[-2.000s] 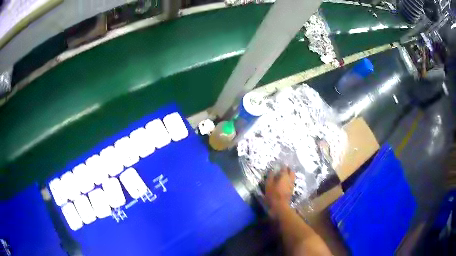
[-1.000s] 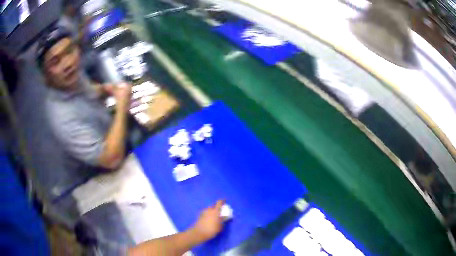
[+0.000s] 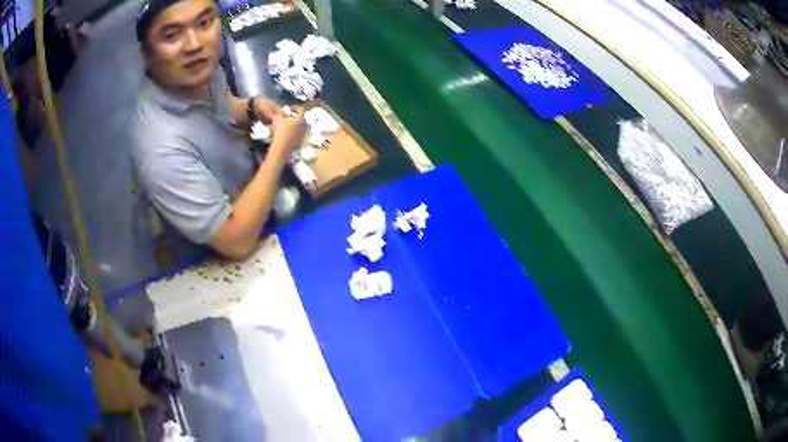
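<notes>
Neither of my hands shows in the picture. A plain blue mat [image 3: 432,311] with a crease line lies in front of me. A small pile of white part-built assemblies [image 3: 368,235] lies on its upper left part, with a smaller cluster [image 3: 413,219] to the right and a squarish white group [image 3: 371,284] below, near the pile. At the bottom edge, white housings [image 3: 575,406] lie together on the corner of a second blue mat [image 3: 511,425], cut off by the frame.
A seated worker [image 3: 186,164] at upper left handles white pieces over a cardboard tray [image 3: 350,164]. The green conveyor [image 3: 518,198] runs along the right. Beyond it are a blue mat with small white parts [image 3: 537,66] and a clear bag of parts [image 3: 661,177]. A metal surface [image 3: 207,354] lies left.
The view has swung from the bag and right mat to the left mat and neighbouring worker. The hand seen over the left mat with a small white piece is out of view.
</notes>
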